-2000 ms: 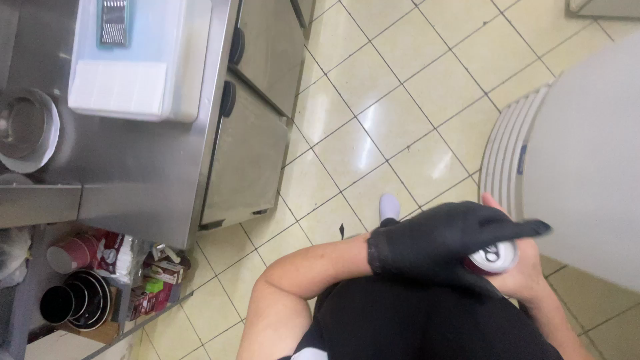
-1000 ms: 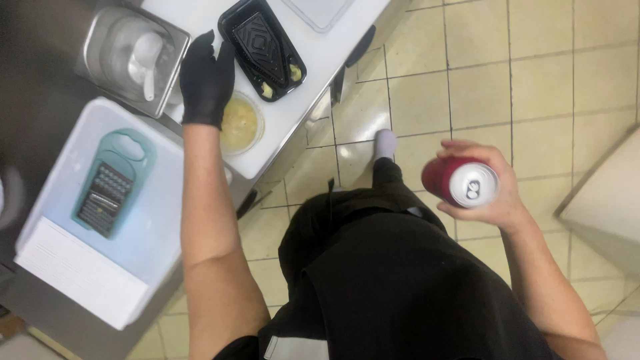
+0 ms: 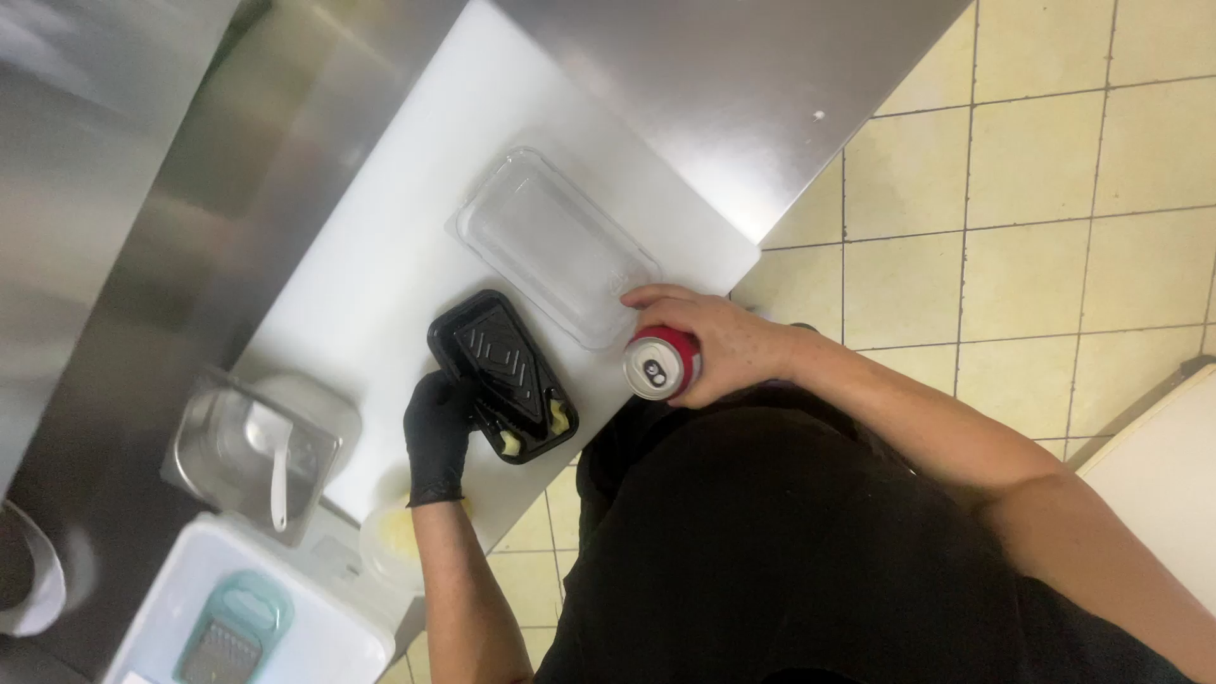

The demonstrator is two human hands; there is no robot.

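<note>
My left hand (image 3: 439, 432), in a black glove, grips the left edge of a black plastic food tray (image 3: 494, 351) over the white cutting board (image 3: 380, 256). Pale yellow food pieces (image 3: 558, 416) lie at the tray's lower end. My bare right hand (image 3: 727, 347) holds a red drink can (image 3: 662, 363), its top facing the camera, at the board's near edge. Just beyond the can a clear plastic lid (image 3: 556, 247) lies on the board. Partly behind my left wrist is a round clear tub with yellow contents (image 3: 401, 532).
Left of the board stands a steel container (image 3: 323, 475) with a white spoon (image 3: 279, 475). Below it, a white bin (image 3: 342, 622) holds a teal grater (image 3: 237, 617). A white bowl (image 3: 47, 579) is at the far left. The steel counter (image 3: 760, 85) borders the tiled floor.
My left hand has moved from beside the black tray to a hold on its edge. My right hand has brought the can from over the floor to the board's edge. The view has shifted.
</note>
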